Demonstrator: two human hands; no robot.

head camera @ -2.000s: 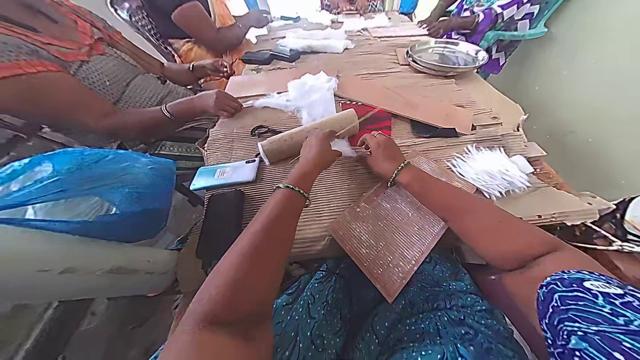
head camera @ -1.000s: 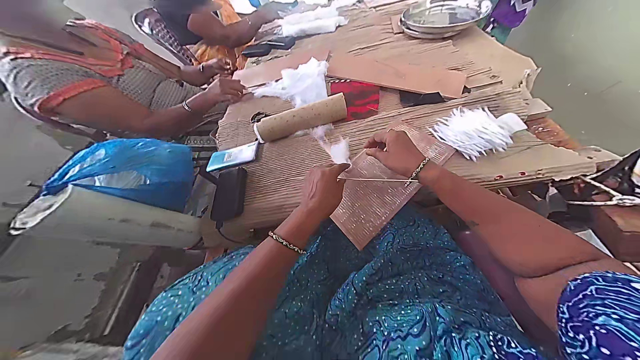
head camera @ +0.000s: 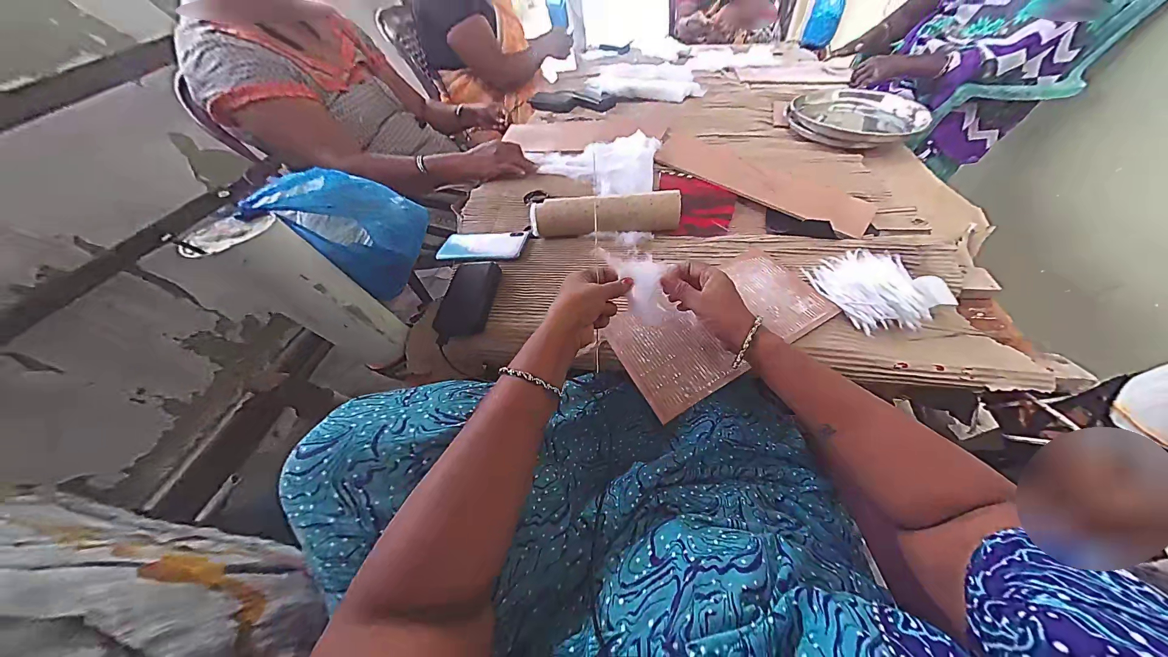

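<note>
A thin tuft of white cotton (head camera: 646,290) is stretched between my left hand (head camera: 589,306) and my right hand (head camera: 712,297), each pinching one side. A thin stick (head camera: 597,210) stands nearly upright by the left fingers, its lower end below that hand. Under the hands lies a brown ridged board (head camera: 671,370), one corner over my lap. Behind them a brown cardboard tube (head camera: 607,213) rests on the corrugated cardboard, with a larger heap of cotton (head camera: 607,164) beyond it. A bundle of white cotton wicks (head camera: 881,290) lies to the right of the board.
On the left are a phone (head camera: 482,245), a black case (head camera: 467,301) and a blue plastic bag (head camera: 342,224). Flat cardboard (head camera: 766,182), red cloth (head camera: 701,203) and steel plates (head camera: 858,117) lie farther back. A co-worker's hand (head camera: 497,160) is near the cotton heap; other people sit around the table.
A second ago the stick lay across between my hands; now it is upright by my left hand. My hands have come together on the cotton tuft. The view has shifted.
</note>
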